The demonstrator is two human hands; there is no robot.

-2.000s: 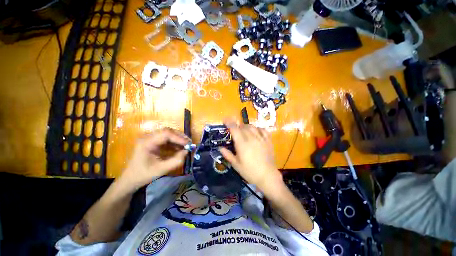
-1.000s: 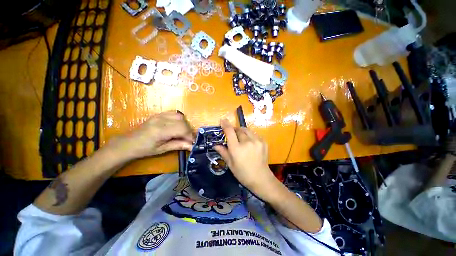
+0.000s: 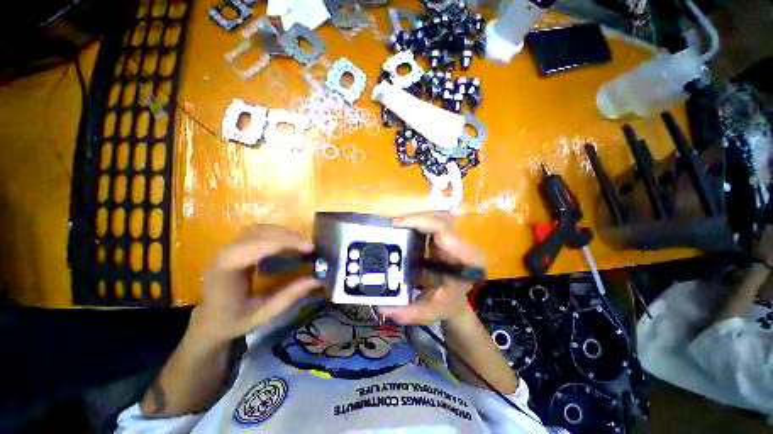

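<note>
The dark camera housing (image 3: 326, 233) is held over the bench's front edge, its flat front facing me. The front window (image 3: 374, 269) is black with several pale round dots. One black antenna (image 3: 284, 264) points left from the housing and another (image 3: 453, 269) points right. My left hand (image 3: 254, 275) grips the left side, with its fingers around the left antenna. My right hand (image 3: 441, 292) grips the right side, with its fingers around the right antenna. The housing's back and the brass-coloured centre hole are hidden. A thin black cord hangs below on the right.
A hot glue gun (image 3: 559, 220) and a unit with upright antennas (image 3: 670, 229) lie right. Dark housings (image 3: 593, 347) are stacked below right. A perforated panel (image 3: 127, 195) is left. Silver plates (image 3: 346, 80), rings, fittings (image 3: 441, 38) and a white tube (image 3: 422, 117) lie behind. Another person's sleeve (image 3: 712, 331) shows right.
The housing has been turned so its windowed front faces me instead of its round back. The antennas now point sideways. Both hands have shifted to grip its two sides.
</note>
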